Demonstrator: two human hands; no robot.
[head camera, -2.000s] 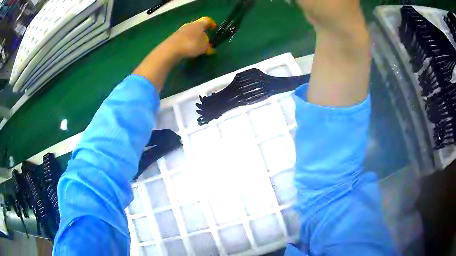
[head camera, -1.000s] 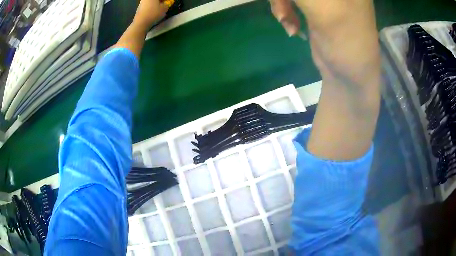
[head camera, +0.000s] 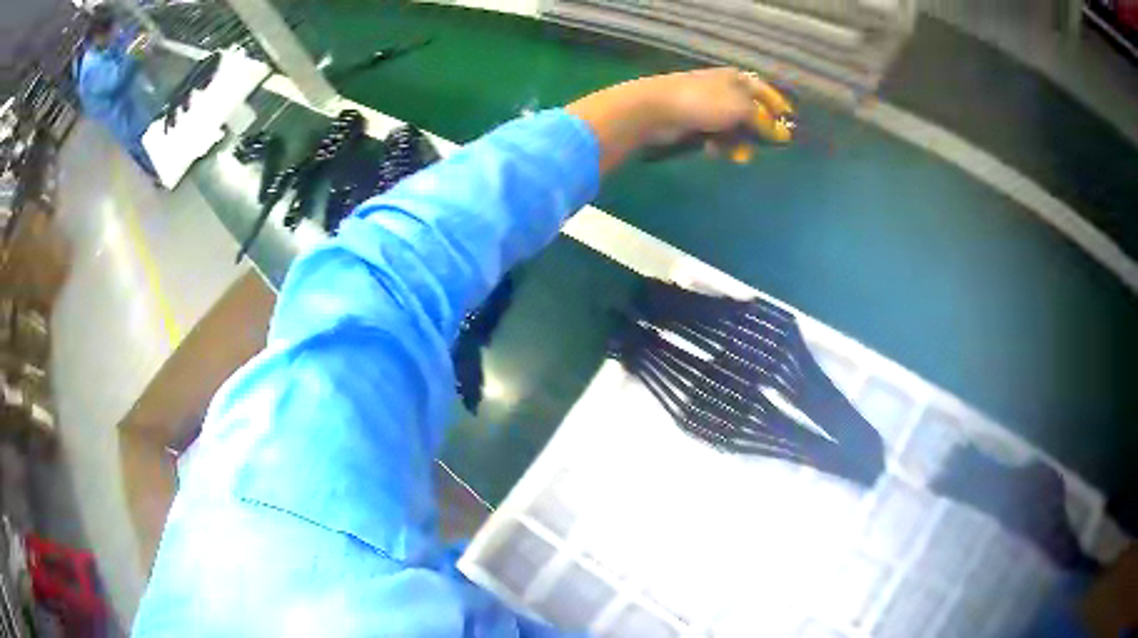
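Note:
My left hand (head camera: 699, 110), with yellow finger cots, is over the green belt beyond the tray. Its fingers are bent, and any strap between them is too blurred to make out. A fanned row of black straps (head camera: 749, 380) lies on the white grid tray (head camera: 524, 561). A second dark fan (head camera: 1011, 492) lies blurred at the tray's right. A small blurred part of my right arm or hand (head camera: 1114, 598) shows at the lower right edge; its fingers cannot be seen.
Piles of black straps (head camera: 343, 168) lie on the green bench at left, with more partly behind my left sleeve. A brown carton (head camera: 156, 461) stands below the bench. A person in blue (head camera: 110, 81) is at the far upper left beside a white tray (head camera: 206, 119). Pale rails border the belt.
The view has swung left, bringing the bench piles, carton and other person into view. The side stack at right has left the picture. My right arm is now mostly out of view.

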